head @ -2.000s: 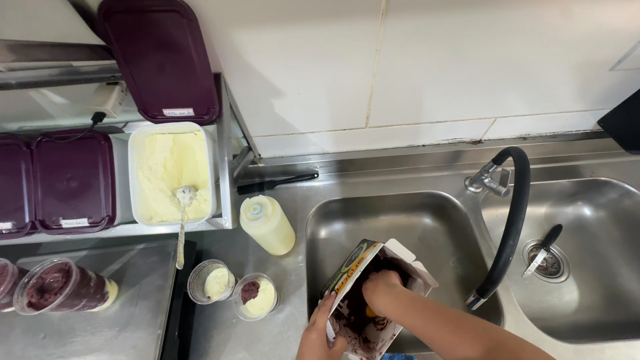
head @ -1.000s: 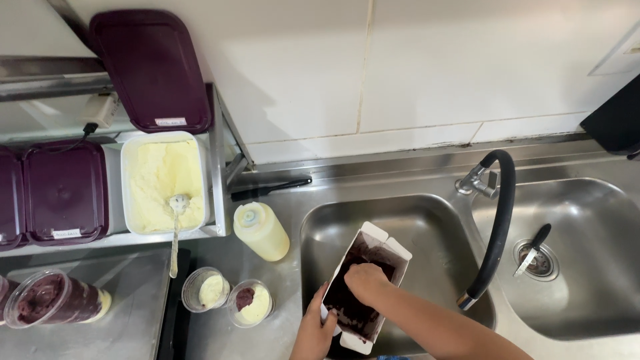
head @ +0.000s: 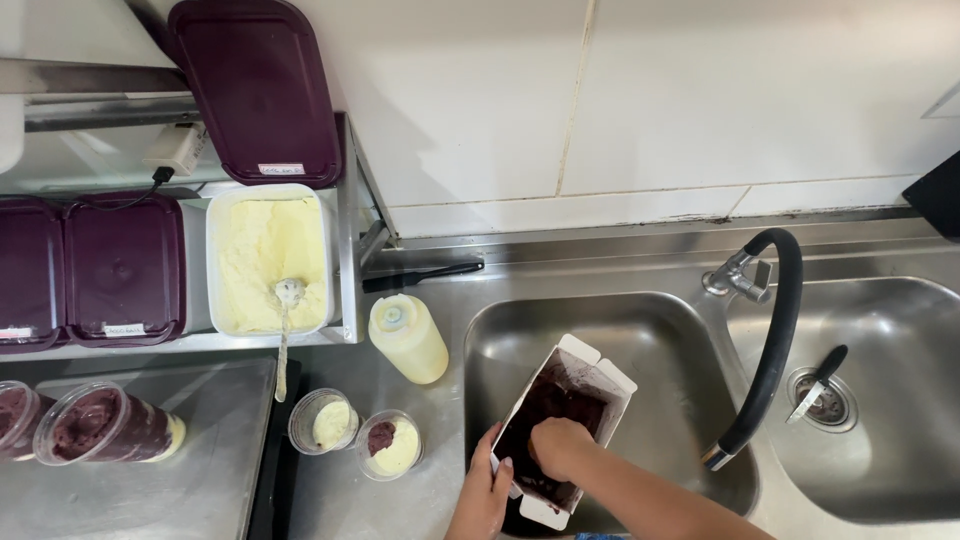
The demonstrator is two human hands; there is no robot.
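A white cardboard box [head: 615, 379] with open flaps and dark purple frozen paste inside is tilted over the left sink basin. My left hand [head: 484, 480] grips its left side, thumb over the rim. My right hand [head: 559, 448] is closed inside the box against the paste; a bit of something orange shows at its fingers, mostly hidden. Left of the basin stand a clear plastic cup with cream-coloured powder [head: 331, 424] and another cup holding powder and some purple paste [head: 395, 445]. A squeeze bottle of pale yellow liquid [head: 411, 341] is behind them.
A tub of pale yellow powder [head: 262, 225] holds a spoon [head: 283, 345]. Purple-lidded tubs [head: 124, 262] sit beside it. Filled cups [head: 112, 424] stand at left. A black-handled utensil [head: 427, 276] lies behind the bottle. A black hose faucet [head: 780, 322] arches between basins; a knife [head: 825, 367] lies in the right one.
The box has turned so that its opening and the paste inside show more fully. My right hand stays inside it and my left hand still holds its side.
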